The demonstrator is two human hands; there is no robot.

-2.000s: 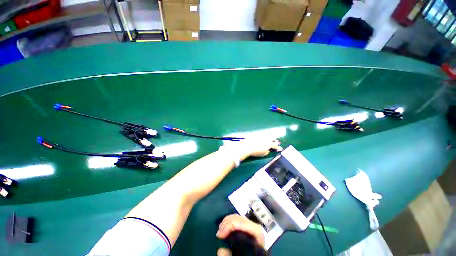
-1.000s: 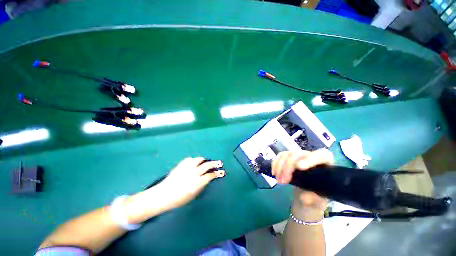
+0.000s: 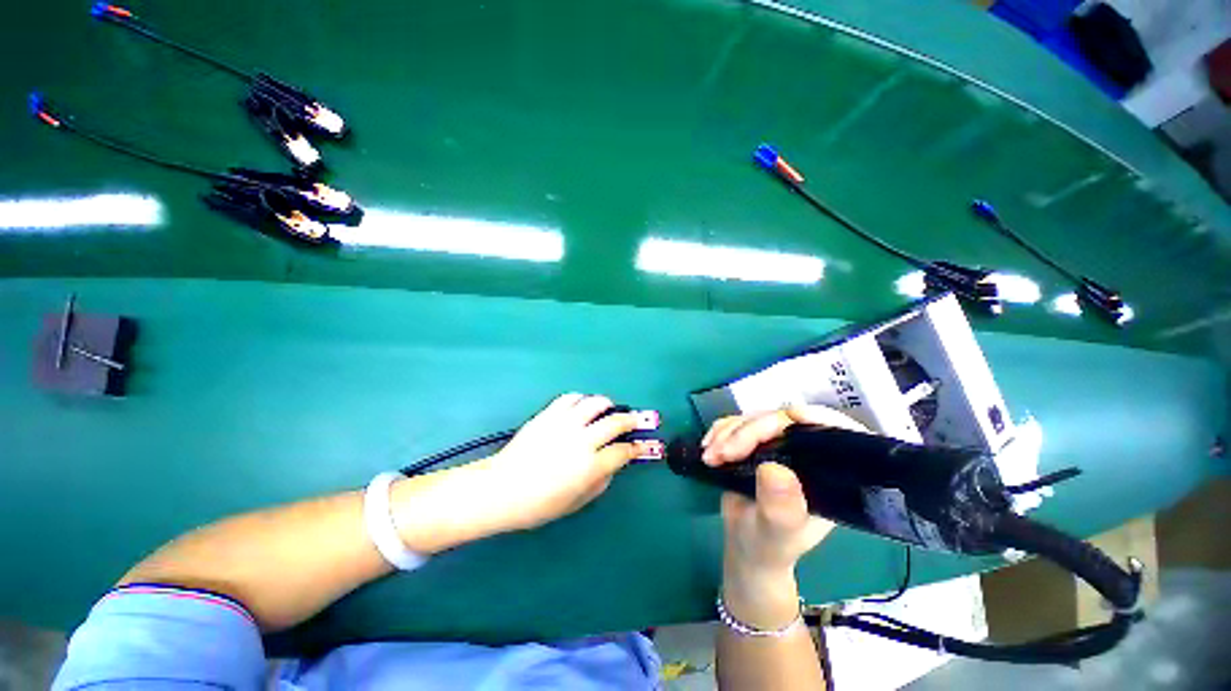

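My left hand (image 3: 574, 452) lies on the bench, fingers over the black end of a cable assembly (image 3: 459, 451), whose thin lead runs back behind my wrist. Pale connector tips show past my fingertips. My right hand (image 3: 776, 486) grips a thick black electric screwdriver (image 3: 878, 479), held roughly level. Its nose points left, close to the connector tips; whether it touches them I cannot tell. A heavy cord curves from its rear. The pale screw feeder (image 3: 810, 385) stands behind it, partly hidden by the screwdriver and hand.
Cable assemblies lie on the glossy green conveyor (image 3: 567, 149) beyond the bench, such as one at far left (image 3: 189, 165) and one at right (image 3: 864, 230). A dark block with a metal rod (image 3: 92, 358) sits on the bench's left. A white crumpled item (image 3: 1026, 452) lies beside the feeder.
The screwdriver has moved from over the feeder to the connector tips under my left hand. The view has shifted, and the left hand keeps its hold on the cable assembly.
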